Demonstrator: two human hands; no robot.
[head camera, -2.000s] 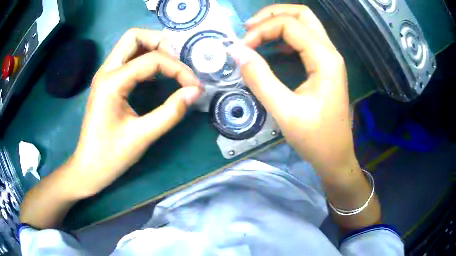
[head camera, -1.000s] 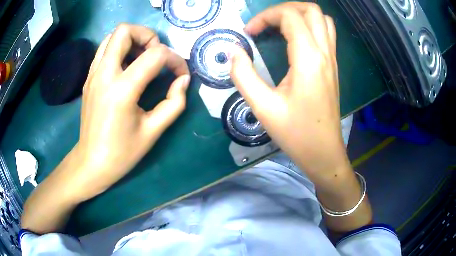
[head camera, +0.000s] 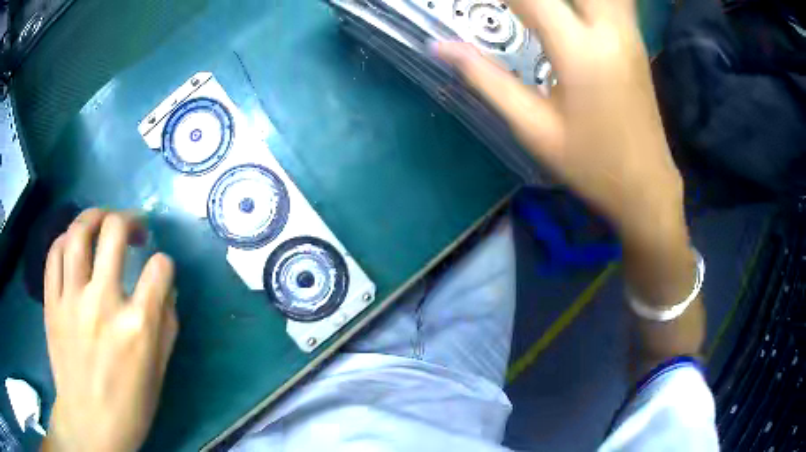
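Note:
The silver fixture plate (head camera: 358, 287) lies at a slant on the green bench. Three round parts sit in its seats: upper (head camera: 196, 135), middle (head camera: 247, 205) and lower (head camera: 305, 279), the lower with a wider black rim. My left hand (head camera: 110, 309) is left of the plate, palm down, thumb and fingers apart, partly over the edge of a black disc (head camera: 44, 243). My right hand (head camera: 592, 115) is over the stacked plates (head camera: 490, 26) at the upper right, thumb spread from the fingers. Its fingertips are cut off by the top edge, and no held thing shows.
A white scrap (head camera: 24, 404) lies at the lower left. A machine edge (head camera: 13, 159) shows at the far left. The bench's front edge (head camera: 424, 265) runs diagonally beside my clothed lap. Blue material (head camera: 561, 234) and a yellow floor line (head camera: 561, 331) show beyond it.
Both hands have moved away from the round parts, left hand down-left, right hand up over the stack. The view has shifted, and the whole loaded plate is uncovered, lower left in view.

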